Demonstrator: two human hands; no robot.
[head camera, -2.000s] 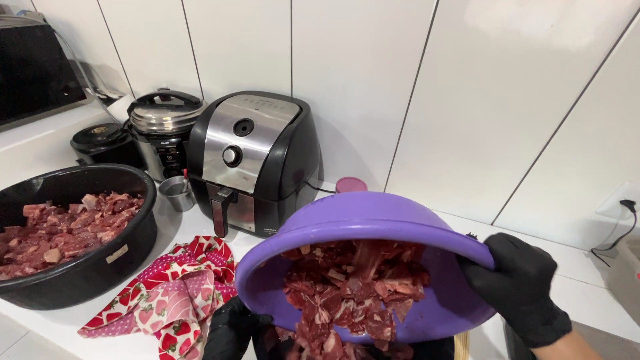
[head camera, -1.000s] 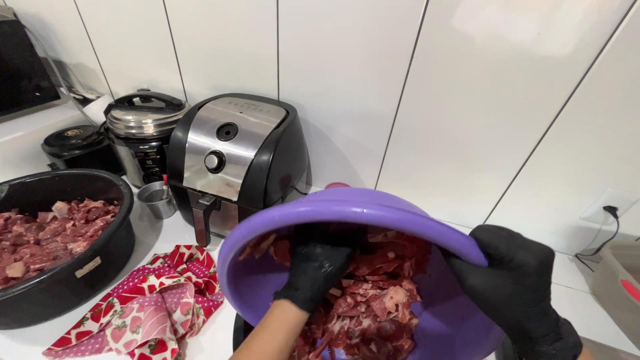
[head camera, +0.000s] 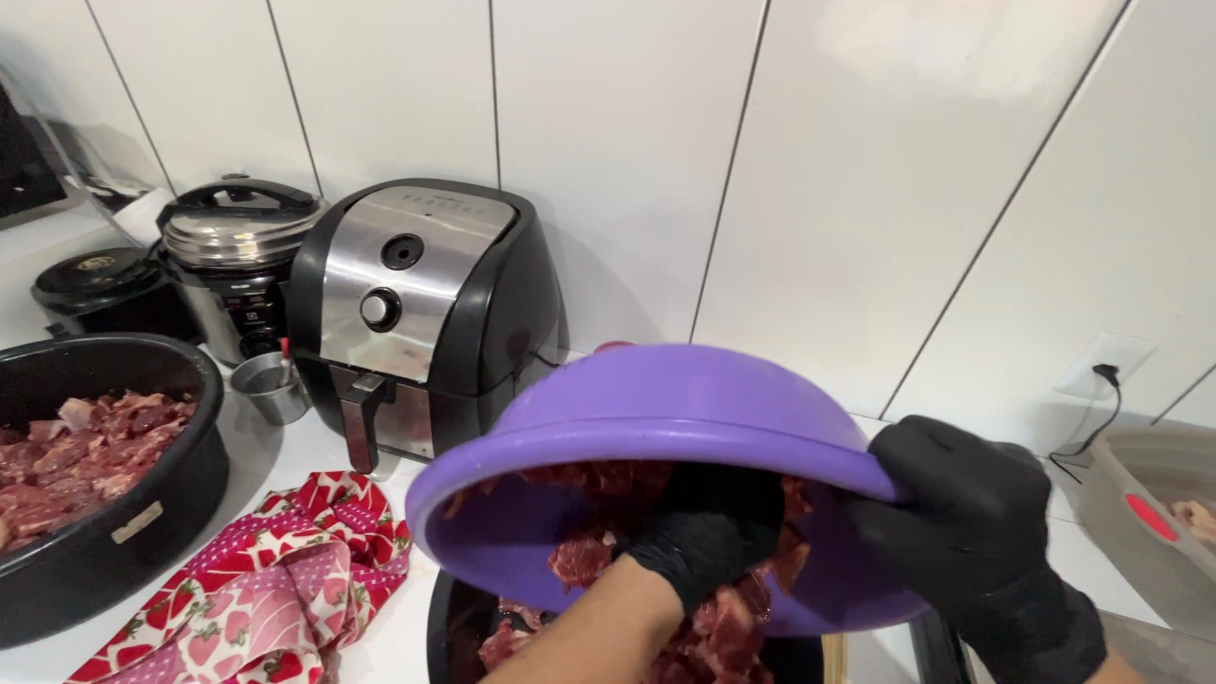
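Note:
A purple plastic basin (head camera: 665, 432) is tipped steeply forward over a black container (head camera: 451, 622) at the bottom edge. My right hand (head camera: 969, 532), in a black glove, grips the basin's right rim. Inside the basin is my left hand (head camera: 717, 522), also black-gloved, among the raw meat pieces (head camera: 727, 622); its fingers are hidden in shadow and meat. Meat hangs from the basin's lower side, and some lies in the container under it.
At left stands a large black tub (head camera: 204, 465) of cut meat, with a strawberry-print cloth (head camera: 275, 579) beside it. An air fryer (head camera: 418, 304), a pressure cooker (head camera: 237, 256) and a metal cup (head camera: 271, 385) stand behind. A grey bin (head camera: 1126, 513) is at right, below a plugged-in cord (head camera: 1107, 408).
My left hand was at the basin's lower left two seconds ago and is now inside it. The basin is tipped further, with its underside more in view.

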